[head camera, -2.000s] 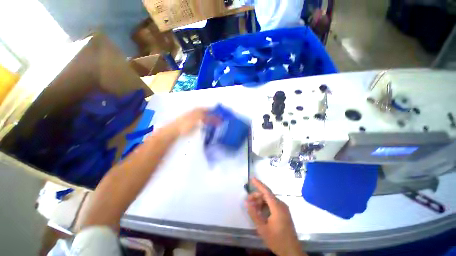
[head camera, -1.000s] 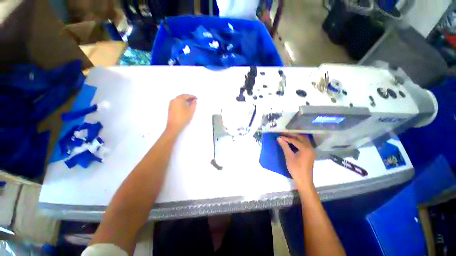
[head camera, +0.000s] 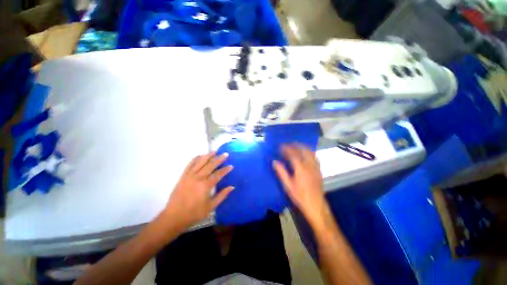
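Observation:
A blue cut panel (head camera: 247, 186) lies flat at the needle of the white sewing machine (head camera: 267, 114), with its near end over the table's front edge. A bright light falls on its far edge at the presser foot. My left hand (head camera: 199, 188) rests on the panel's left edge, fingers spread. My right hand (head camera: 300, 175) lies on its right side, slightly blurred, thumb and fingers apart. Neither hand visibly grips it. The stacked blue panels (head camera: 300, 132) lie under the machine arm, just beyond my right hand. No logo shows on the panel.
Small blue and white scraps (head camera: 39, 161) lie at the table's left. A slim dark tool (head camera: 356, 151) lies right of the stack. A blue bin (head camera: 281, 28) with blue pieces stands behind the white table (head camera: 122, 139). An open carton (head camera: 445, 222) is at lower right.
My right hand has moved from the stack toward the needle, where a blue panel now lies. My left hand has come down onto its left edge. A light shines at the needle. The view has shifted.

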